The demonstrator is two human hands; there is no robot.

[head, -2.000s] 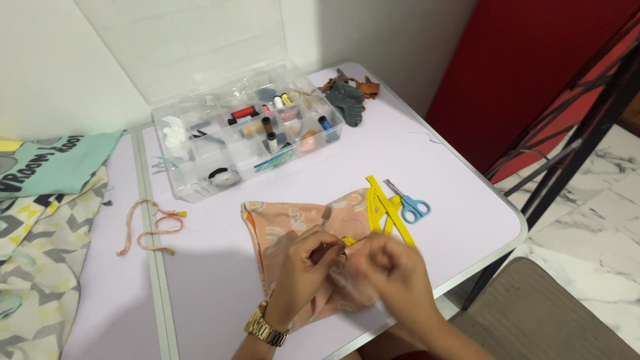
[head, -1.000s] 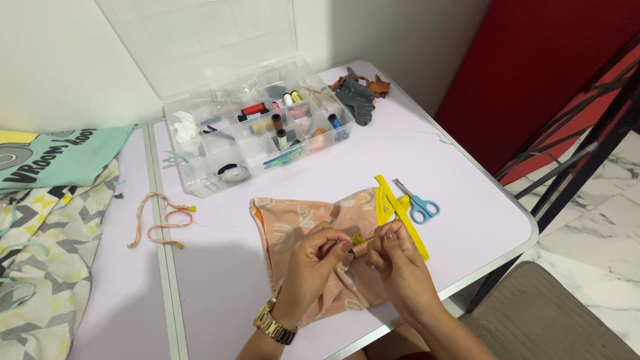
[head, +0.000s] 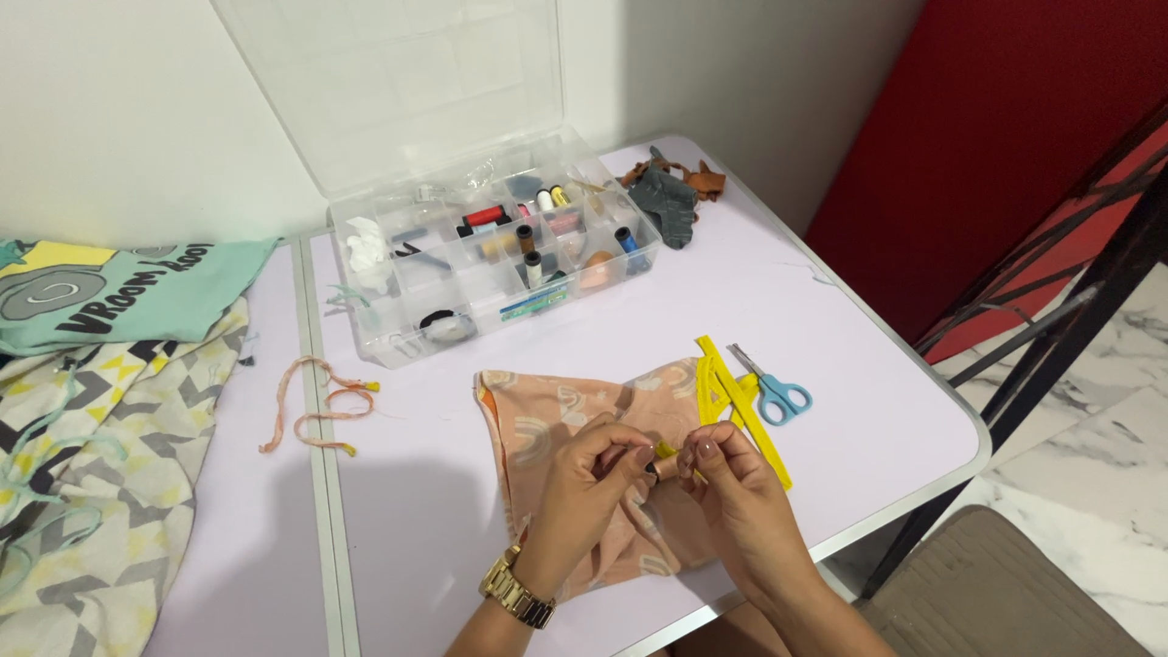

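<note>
Pink rainbow-print fabric point(head: 547, 429) lies on the table beneath both hands. My left hand point(head: 593, 493), with a gold watch at the wrist, pinches its thumb and forefinger together above the cloth; what lies between them is too small to tell. A spool of brownish-pink thread point(head: 668, 469) shows between the hands, its dark end by the left fingertips. My right hand point(head: 739, 502) has its thumb against its forefinger just right of the spool; anything held there is too fine to make out. Yellow trim point(head: 753, 424) and blue-handled scissors point(head: 783, 400) lie beyond the right hand.
An open clear plastic sewing box point(head: 474, 292) with thread spools stands against the wall. Grey and brown scraps point(head: 666, 201) lie at its right. A pink cord point(head: 297, 401) crosses near the table seam. Printed fabrics point(head: 119, 456) cover the left side. A brown seat point(head: 995, 593) is below the table's right edge.
The two hands, apart from each other two seconds ago with the right one blurred, are now close together at the spool. The view has shifted slightly.
</note>
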